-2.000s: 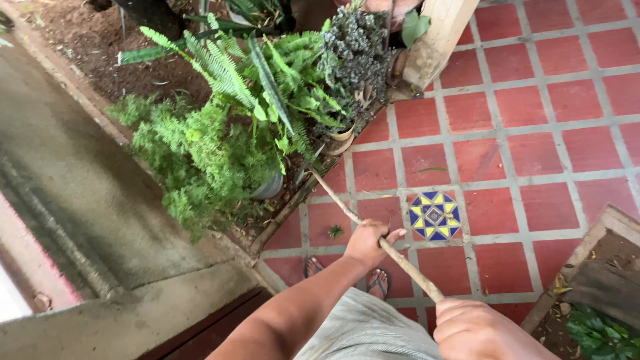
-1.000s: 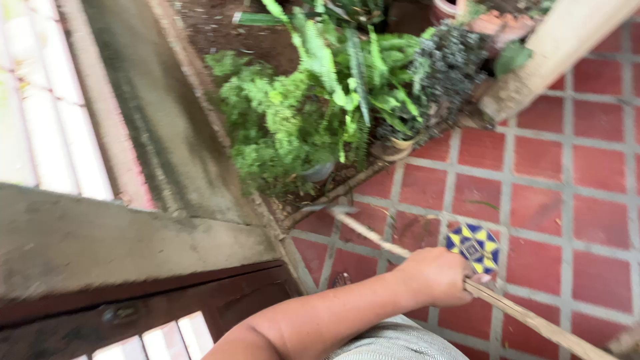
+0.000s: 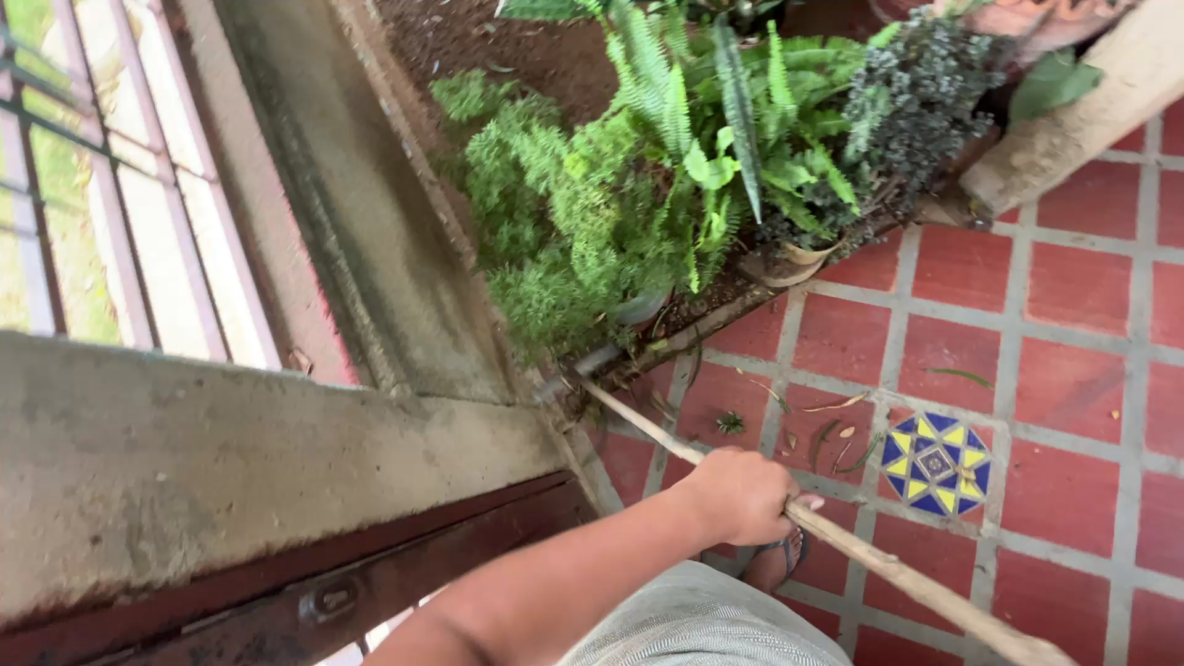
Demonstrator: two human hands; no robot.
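Observation:
My left hand (image 3: 745, 497) is closed around a long wooden stick (image 3: 902, 566), which slants from the lower right toward the corner of the planting bed. At its far end, a blurred greyish piece (image 3: 597, 359) lies by the bed's edge, under the feathery green plant (image 3: 546, 213); its exact shape cannot be told. My right hand is out of view. Loose leaves and a small green sprig (image 3: 730, 423) lie on the red tile floor (image 3: 1059, 370), close to the stick and to a blue and yellow patterned tile (image 3: 935, 464).
Ferns (image 3: 661, 83) and a dark-leaved plant (image 3: 911, 102) fill the bed behind its low edging (image 3: 712, 322). A pale post (image 3: 1064, 120) stands at the upper right. Left are a concrete ledge (image 3: 277, 472), metal bars (image 3: 111, 176) and a dark red metal door or gate (image 3: 324, 601).
The stick's far end has shifted left along the bed edging into the corner. My right hand, on the stick two seconds ago, has gone out of view. The view has turned toward the left.

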